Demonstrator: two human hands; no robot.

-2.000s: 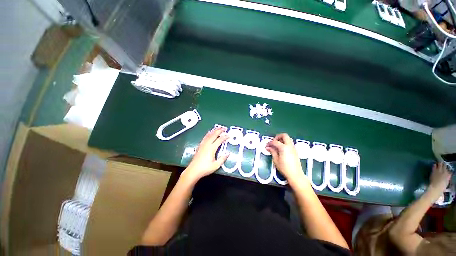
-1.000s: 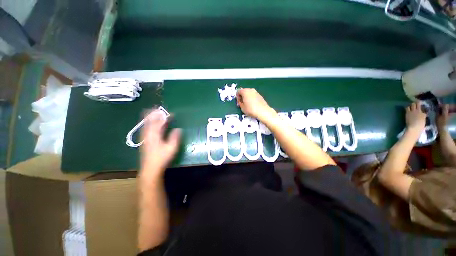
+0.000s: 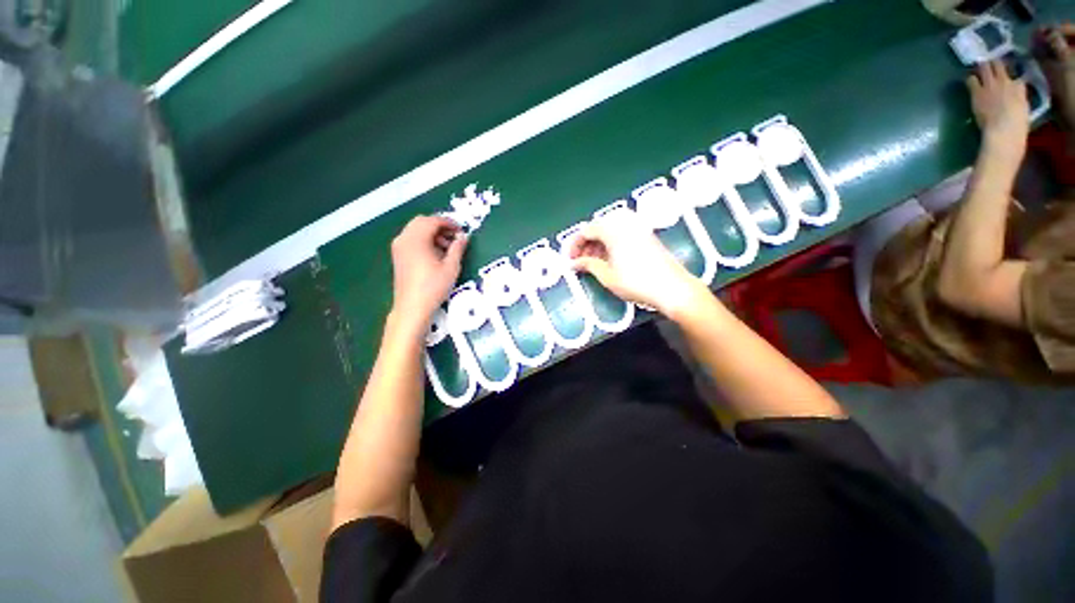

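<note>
Several white oval plastic housings (image 3: 799,177) lie side by side in a row on the green bench, disc ends away from my body. My left hand (image 3: 427,262) is at the near edge of the pile of small white inserts (image 3: 474,206), fingertips pinched together; whether an insert is between them cannot be told. My right hand (image 3: 634,262) is over the middle of the row, thumb and fingertips at the disc end of one housing. Its palm partly hides the housings there; any insert in its fingertips is too small to tell.
Stacked housings (image 3: 232,315) lie at the bench's left end by the white strip (image 3: 519,127). An open carton (image 3: 212,548) is lower left, beside crumpled white plastic (image 3: 159,412). A neighbouring person's hands (image 3: 1000,104) work at far right. A red stool (image 3: 808,318) is below.
The view has turned and shifted. My left hand has moved from the loose housing at left to the insert pile. My right hand has moved from the pile to the row. The loose housing now lies in the row.
</note>
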